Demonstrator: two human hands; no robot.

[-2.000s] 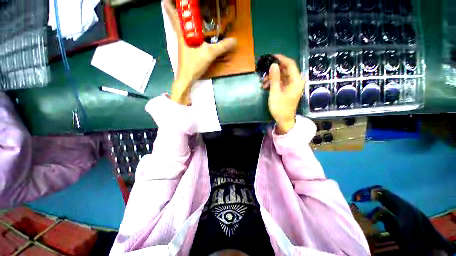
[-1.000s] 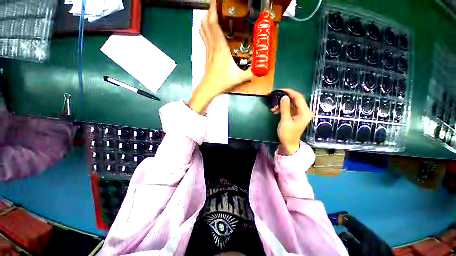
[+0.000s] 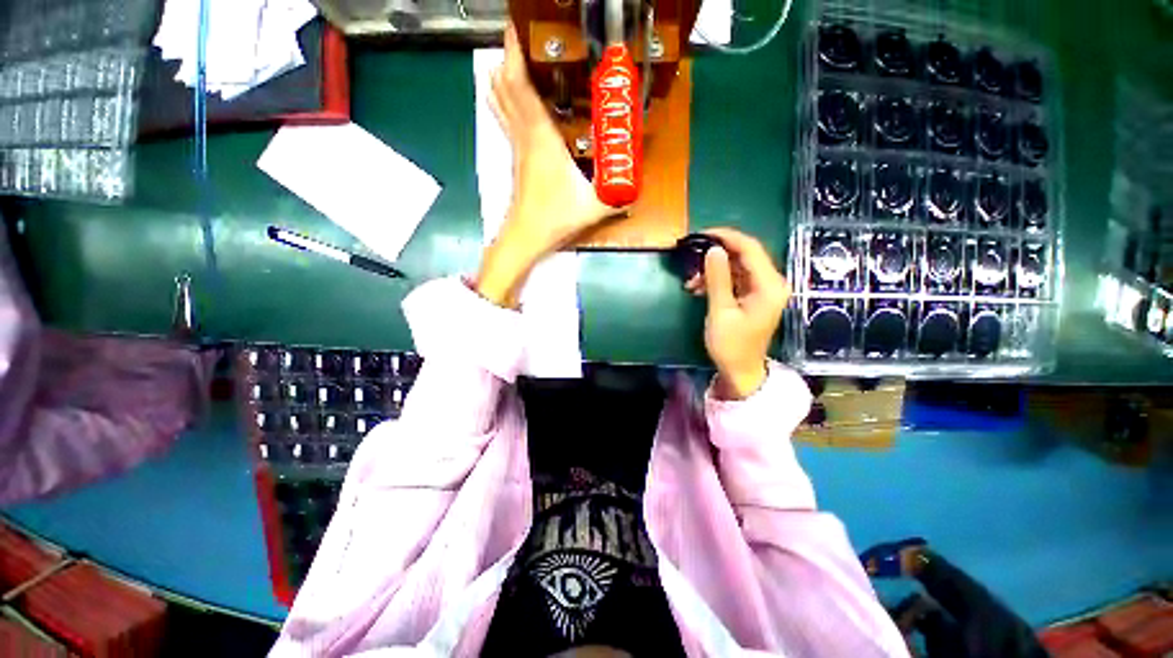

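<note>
A jig stands on an orange-brown base with metal linkage above. Its red ribbed handle points down toward me, over the front of the base. My left hand lies along the base's left side, fingers stretched forward, thumb spread across the front by the handle's lower end. The handle and hand hide the jig nest. My right hand pinches a round black unit between thumb and fingers at the base's front right corner.
A blister tray of black units is right of the jig. A long paper strip runs beside and before the base. A white sheet and a pen are left. A gridded tray sits below the bench edge.
The red handle has swung from the jig's left side to the front middle. My left thumb has stayed near the front. My right hand still holds the black unit. The view has shifted.
</note>
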